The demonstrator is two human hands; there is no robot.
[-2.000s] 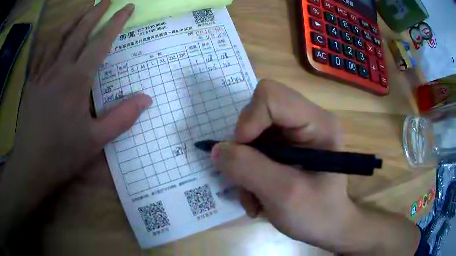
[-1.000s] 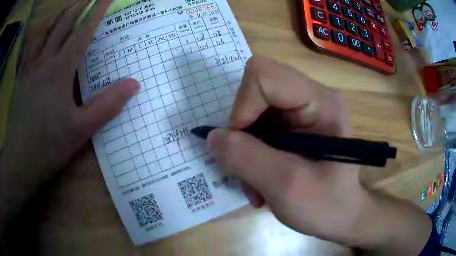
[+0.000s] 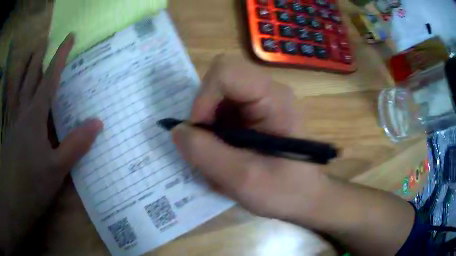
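A white gridded slip (image 3: 115, 135) with two QR codes at its bottom lies on the desk, blurred, with small handwriting in its lower middle. Its yellow copy sheet (image 3: 112, 20) is folded back over the top. My right hand (image 3: 240, 145) holds a black pen (image 3: 265, 143) between thumb and fingers, its tip over the middle of the slip; I cannot tell if it touches. My left hand (image 3: 45, 115) lies spread over the slip's left edge, thumb on the paper, holding nothing.
An orange-red calculator (image 3: 303, 32) lies on the wood desk (image 3: 345, 110) at the top right. A clear glass jar or lid (image 3: 395, 114), a red packet (image 3: 400, 66) and white paper (image 3: 417, 22) are at the right. Shiny wrapped material (image 3: 437, 165) is at the right edge.
The view has shifted, so the slip and calculator appear further left. More writing stands in the slip's lower middle than two seconds ago. The pen tip has moved up the slip, away from that writing.
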